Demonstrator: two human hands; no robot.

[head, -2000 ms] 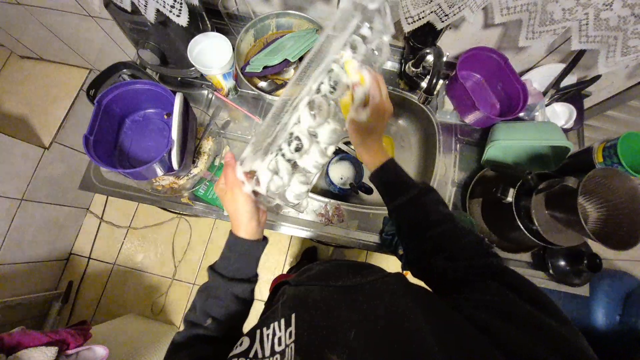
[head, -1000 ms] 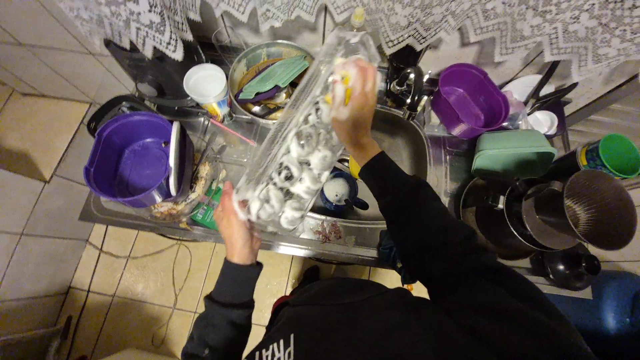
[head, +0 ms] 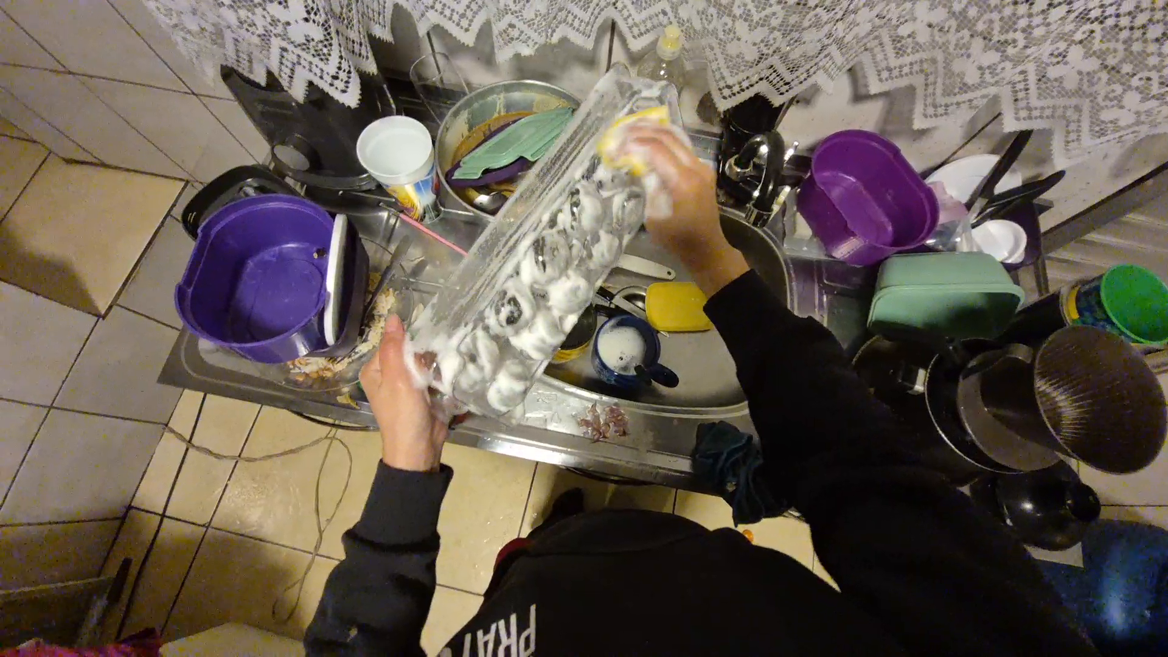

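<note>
A long clear plastic tray (head: 538, 265) with rounded hollows, coated in white suds, is tilted over the steel sink (head: 721, 365). My left hand (head: 406, 401) grips its lower left end. My right hand (head: 671, 182) presses a soapy yellow sponge (head: 630, 151) on its upper right end. Below the tray, in the sink, are a dark blue cup (head: 625, 351) with foamy liquid, a yellow plastic item (head: 678, 307) and some utensils. The palm side of my right hand is hidden.
Left of the sink stand a purple tub (head: 265, 283) and a white cup (head: 397, 155); behind is a metal pot (head: 456, 137) holding lids. On the right are the faucet (head: 762, 173), a purple bowl (head: 867, 196), a green container (head: 944, 297) and dark pans (head: 995, 411). A lace curtain (head: 849, 55) hangs behind.
The tray has turned slightly between my hands, uncovering more of the sink and the yellow item in it. My right hand with the sponge has moved up to the tray's far end.
</note>
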